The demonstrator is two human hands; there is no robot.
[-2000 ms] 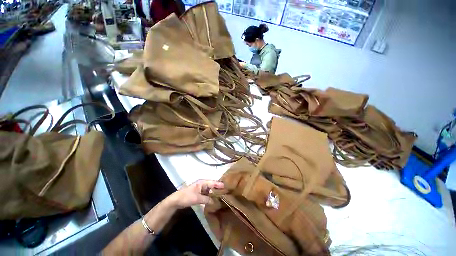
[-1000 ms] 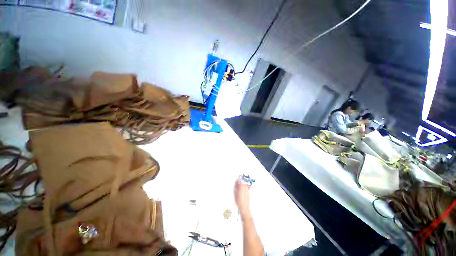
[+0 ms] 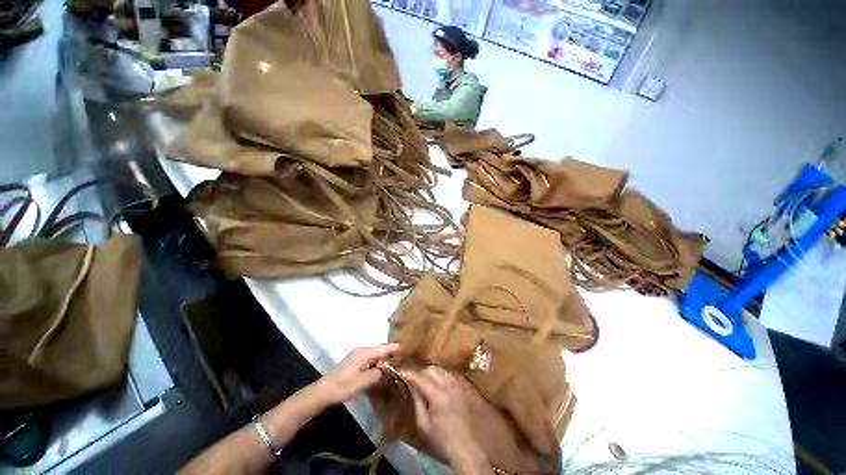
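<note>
A soft brown bag lies on the white table right in front of me, with a shiny whitish piece near its top centre. My left hand pinches the bag at the left end of its opening, by a pale gold zipper end. My right hand lies over the bag beside it, fingers bent at the same edge. Whether the right fingers hold a small tool or only the bag is hidden.
Brown bags with tangled straps are heaped at the left and far side. A blue press-like machine stands at the right. Thin threads lie at the near right. A masked person is opposite; another bag lies far left.
The view swung right, then back to the bag. My right hand, earlier reaching out over the table at the right with a small shiny thing, is now at the bag beside my left hand.
</note>
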